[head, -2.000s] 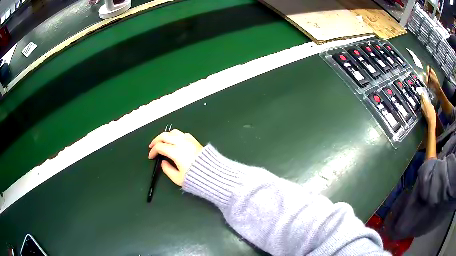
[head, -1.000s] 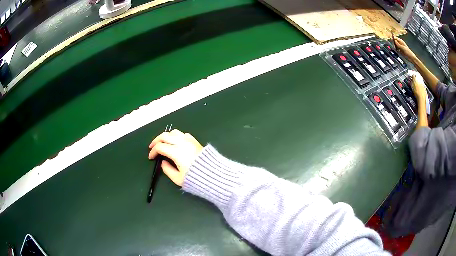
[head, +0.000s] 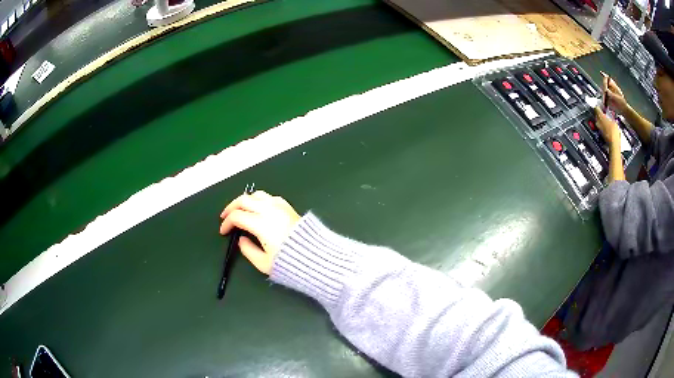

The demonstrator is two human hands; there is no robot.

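My right hand point(head: 259, 225), in a pale lilac ribbed sleeve, rests low over the dark green work surface left of the middle. Its fingers are closed around black tweezers point(head: 227, 269). The two thin, parted tips stick out above my fingers, pointing away from me, and the black rear end points toward me. My palm and fingers hide the middle of the tweezers. My left hand is not in view.
A green conveyor point(head: 325, 55) lies beyond a white edge strip point(head: 295, 136). At the right, another person's hands point(head: 607, 125) work over a clear blister tray of black units point(head: 521, 103). A phone point(head: 46, 365) lies at bottom left. A board point(head: 488, 33) lies at the back.
The other person's hands have moved between parts of the tray, out past its far edge and back over it. My right hand and the tweezers have not visibly moved.
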